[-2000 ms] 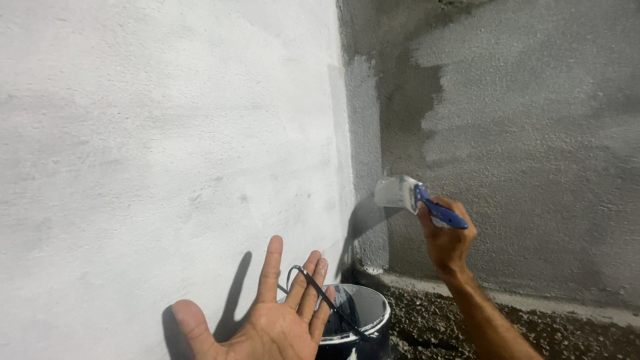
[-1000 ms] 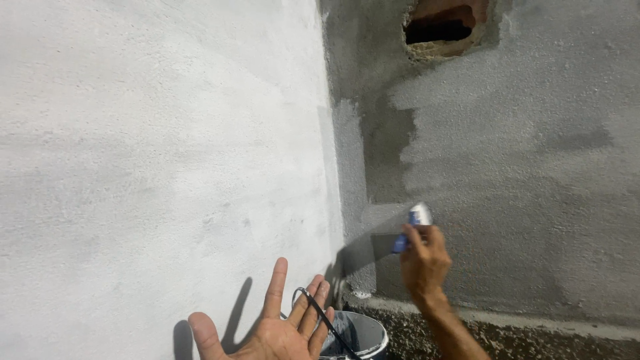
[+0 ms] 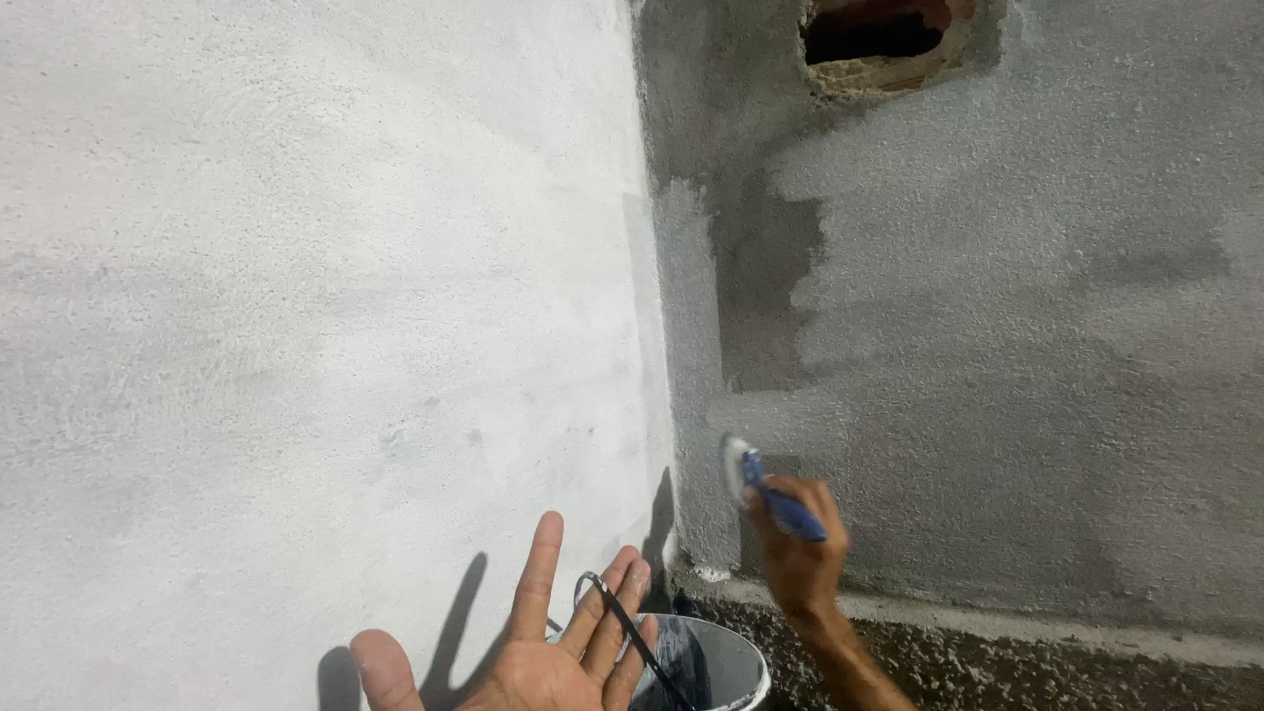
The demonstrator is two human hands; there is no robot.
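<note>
My right hand (image 3: 805,548) grips the blue handle of a paintbrush (image 3: 788,509). The white-coated bristles are against the grey wall (image 3: 987,415), a little right of the corner. My left hand (image 3: 543,642) is spread palm up at the bottom centre, with the thin dark bail handle (image 3: 632,627) of a paint bucket hooked over its fingers. The bucket (image 3: 758,681) hangs or stands just behind the fingers, cut off by the lower edge; its rim is smeared with white paint. Damp-looking lighter paint surrounds a darker bare patch (image 3: 770,296) on the grey wall.
A white-painted wall (image 3: 296,296) fills the left side and meets the grey wall at a corner. A ragged hole (image 3: 874,39) opens in the grey wall at the top. Along its foot runs a ledge (image 3: 987,622) above rough dark ground.
The brush has moved across the lower grey wall, and is now lower and nearer the corner than one second ago. Lighter paint shows under the dark patch. The view has tilted up since the first frame.
</note>
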